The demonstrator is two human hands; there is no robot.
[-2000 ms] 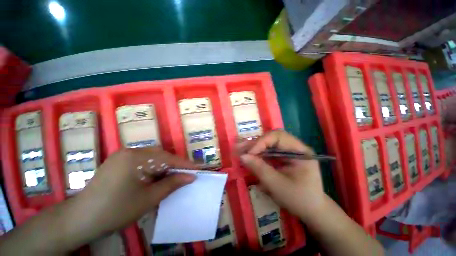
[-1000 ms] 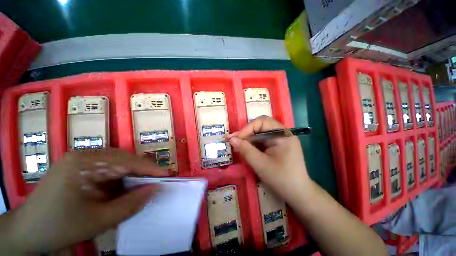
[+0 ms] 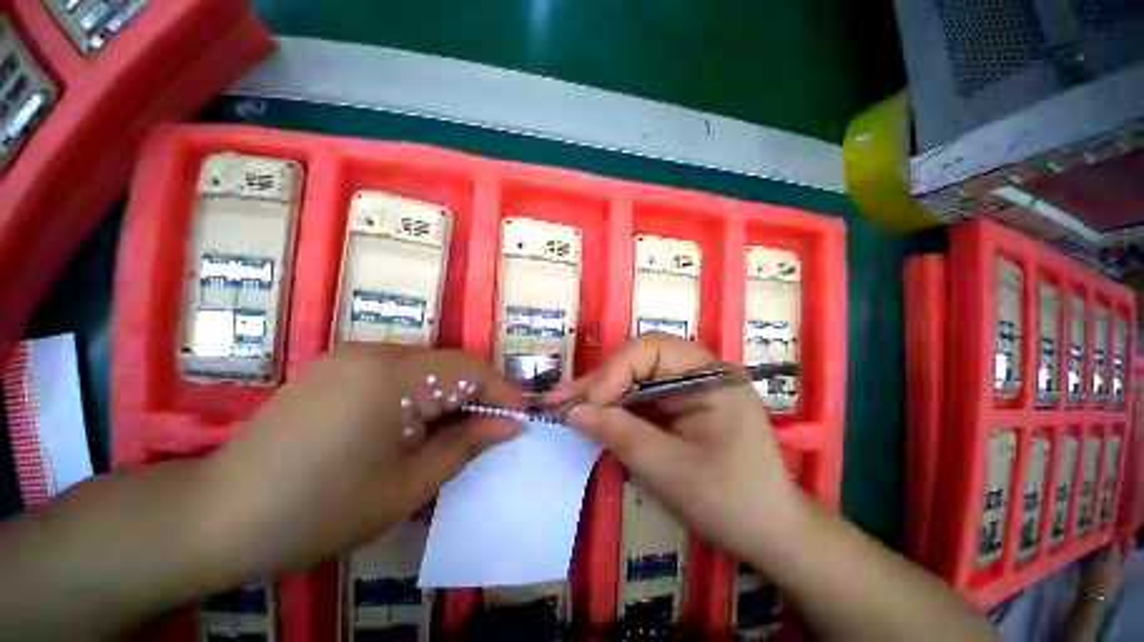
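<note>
My left hand holds a white label sheet by its dotted top edge. Several small white round labels are stuck on its fingers. My right hand holds thin tweezers; their tip end is at the sheet's top edge, between both hands' fingertips. Whether a label is at the tip cannot be told. Below lies a red foam tray with gold-beige phone housings in its pockets. The hands and sheet partly hide the middle and lower-row phones.
Another red tray with phones stands at the right, and one at the upper left. A red-dotted label strip lies at the left. A grey perforated machine with a yellow foot is at the upper right. A person's arm shows at the lower right.
The camera view has shifted, so the tray appears farther right. My right hand with the tweezers has moved from over a phone to the sheet's top edge, close to my left fingers.
</note>
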